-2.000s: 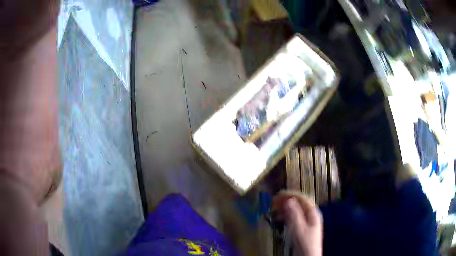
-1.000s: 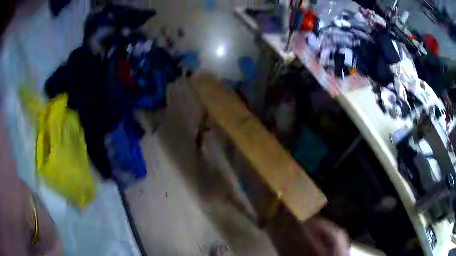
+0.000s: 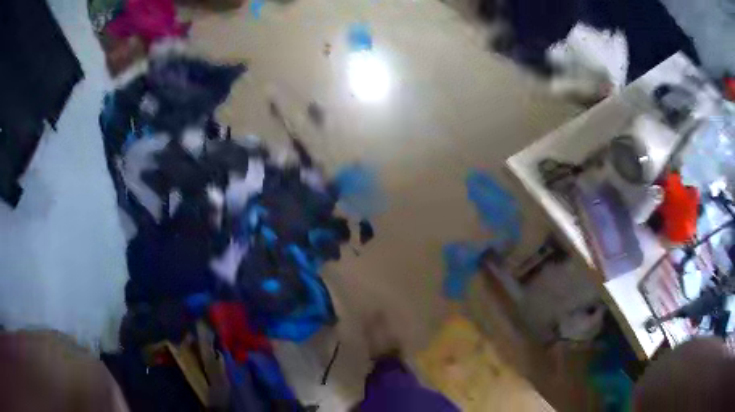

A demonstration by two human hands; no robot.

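Observation:
No hand is clearly seen working on anything. A blurred skin-coloured shape at the bottom left corner seems to be my left hand (image 3: 52,374), cut off by the edge. A similar shape at the bottom right seems to be my right hand (image 3: 689,378). Fingers and anything held cannot be made out. A large heap of dark, blue, white and red fabric (image 3: 218,217) lies at the left. Part of purple clothing (image 3: 399,390) shows at the bottom middle.
A brown floor (image 3: 403,169) with blue scraps (image 3: 492,205) runs ahead. At the right stands a cluttered white-edged table (image 3: 556,217) with an orange-red item (image 3: 679,208). A yellowish wooden bench (image 3: 475,366) is at the bottom. A pale surface (image 3: 56,249) borders the left.
The view has moved forward along the floor. The white box and the yellow cloth are out of view, the bench has dropped to the bottom, and the fabric heap is nearer.

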